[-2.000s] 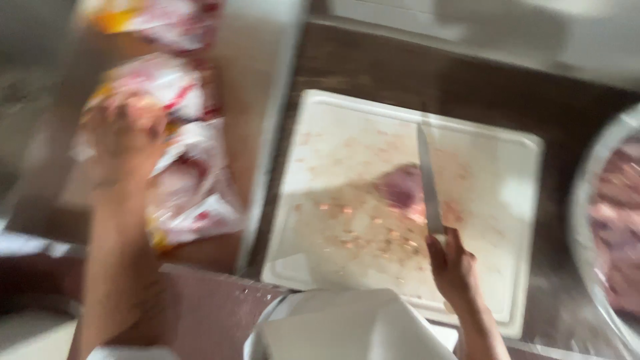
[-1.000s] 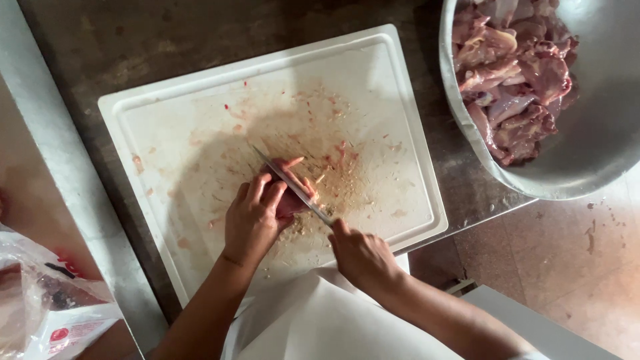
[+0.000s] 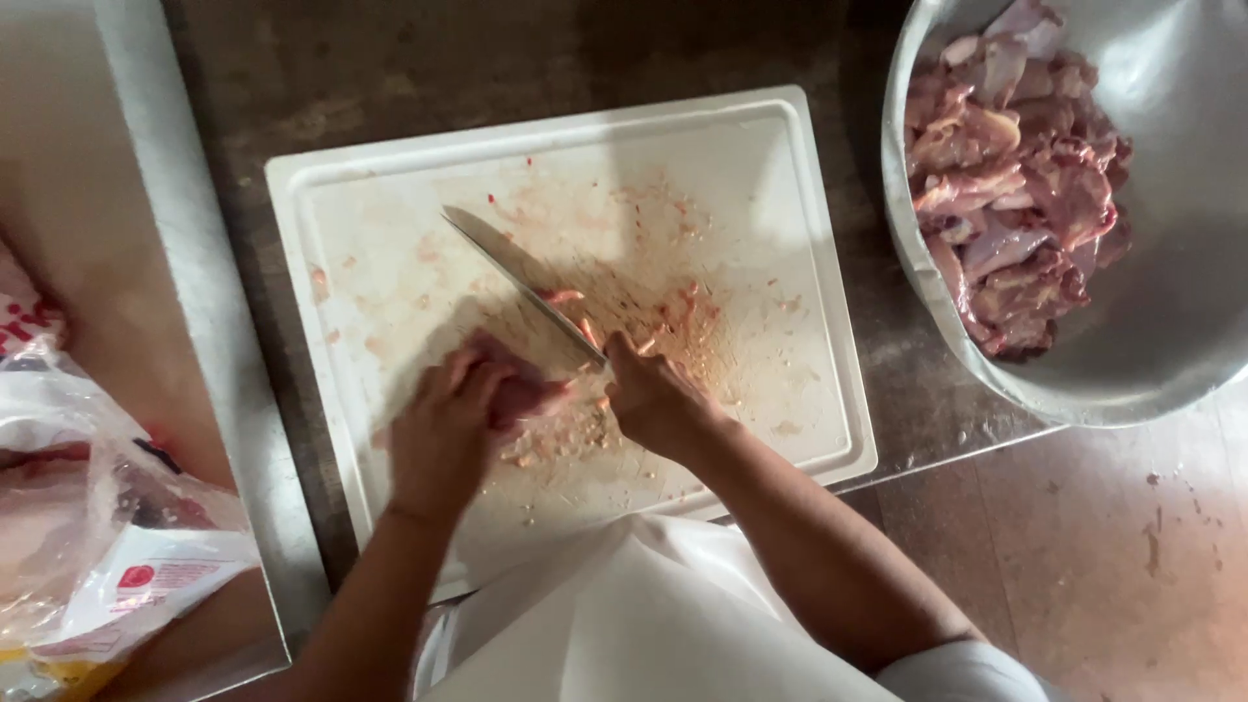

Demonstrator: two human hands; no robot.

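Note:
My left hand [image 3: 453, 424] is closed around a piece of raw dark meat [image 3: 519, 395], blurred by motion, over the lower left of a white plastic cutting board [image 3: 780, 283]. In my right hand [image 3: 653, 390] is the handle of a long kitchen knife; its blade [image 3: 522, 286] points up and left, away from the meat piece. The handle is mostly hidden in my fingers. Small scraps of meat and fat [image 3: 687, 312] lie scattered about the board's middle, some beside the blade.
A large metal bowl [image 3: 1160, 292] holding many raw meat pieces [image 3: 1033, 195] stands at the right. On the left, past a metal edge [image 3: 205, 263], lie clear plastic packages [image 3: 107, 487] with meat inside. The board rests on a dark, worn surface [image 3: 468, 58].
My left hand went from the plastic packages to the board, where it held meat under the knife a second ago. Now hand and meat are apart from the blade, toward the lower left.

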